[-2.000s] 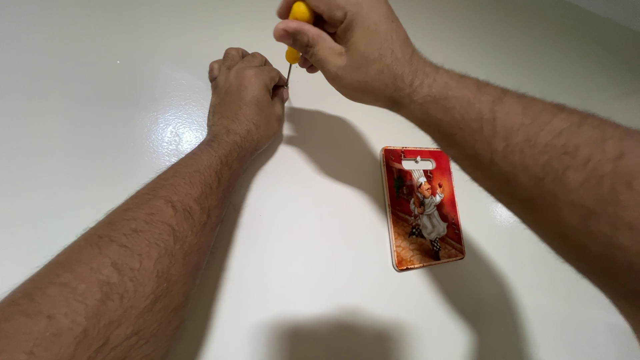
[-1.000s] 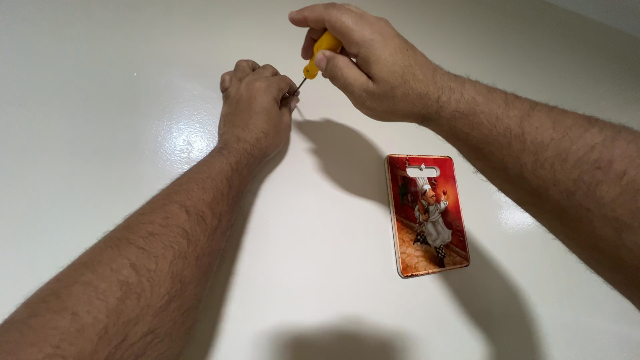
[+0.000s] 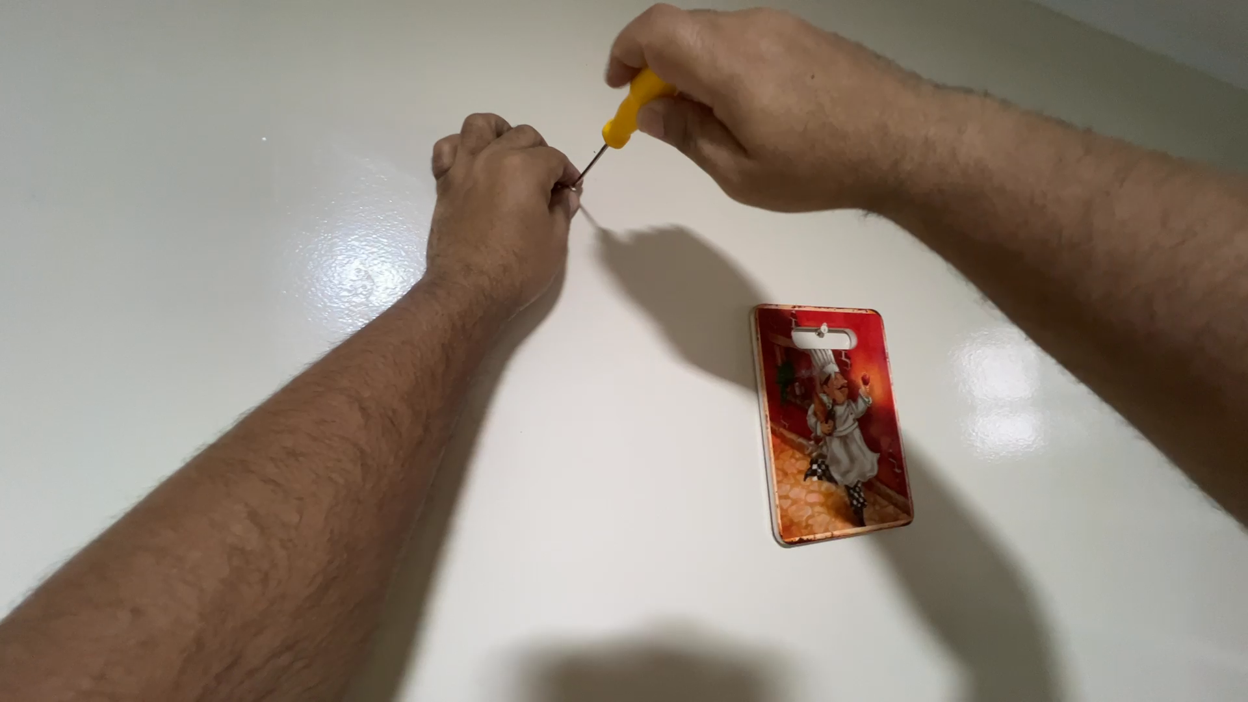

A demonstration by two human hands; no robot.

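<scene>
My right hand (image 3: 780, 107) grips the yellow handle of a screwdriver (image 3: 632, 109), whose thin metal shaft slants down and left. The shaft's tip meets a small metal piece, perhaps a screw (image 3: 573, 187), pinched between the thumb and index finger of my left hand (image 3: 502, 205). Most of that piece is hidden by the fingers. Both hands are up against a glossy white surface. Below my right hand, a red decorative board (image 3: 838, 429) with a picture of a chef hangs by its slot on a small screw or hook (image 3: 823, 331).
The white wall-like surface (image 3: 604, 468) fills most of the view, with shadows of the arms on it. A tiny mark (image 3: 263, 138) shows at the upper left. An edge of another surface (image 3: 1160, 34) crosses the top right corner.
The screwdriver has gone from nearly upright to slanting, its handle now farther to the right of my left hand. My left hand keeps its pinch. The view has shifted slightly.
</scene>
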